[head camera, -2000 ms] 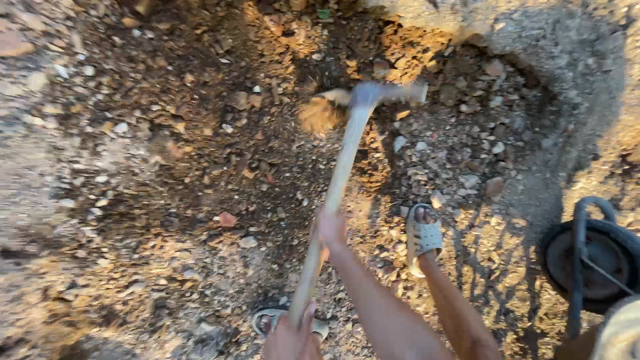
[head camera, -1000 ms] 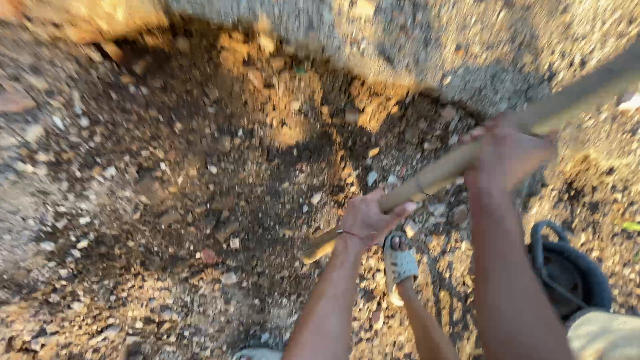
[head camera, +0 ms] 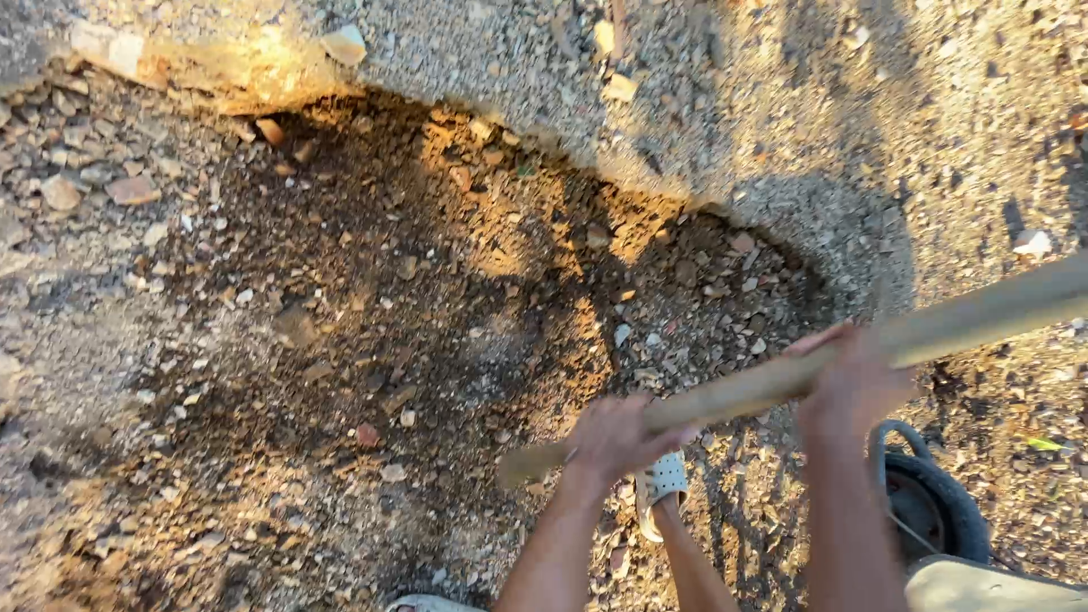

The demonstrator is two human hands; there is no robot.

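My left hand (head camera: 616, 438) is closed around a wooden pickaxe handle (head camera: 739, 387) close to its butt end, which sticks out to the left. Farther up the handle, my right hand (head camera: 854, 382) grips it, a little blurred. The handle slants up to the right and leaves the view at the right edge, so the pickaxe head is hidden. Below and beyond the hands lies a shallow dug hollow (head camera: 408, 280) of loose, dark soil and stones, with a ragged upper edge.
A white sandal (head camera: 661, 493) on one foot stands below the handle; part of another sandal (head camera: 433, 603) shows at the bottom edge. A wheelbarrow wheel (head camera: 931, 510) is at the lower right. Packed gravel ground (head camera: 510, 68) borders the hollow above.
Two seconds ago the pickaxe head was at the soil; the handle has since swung up to the right, its head out of view. Both hands have kept their hold.
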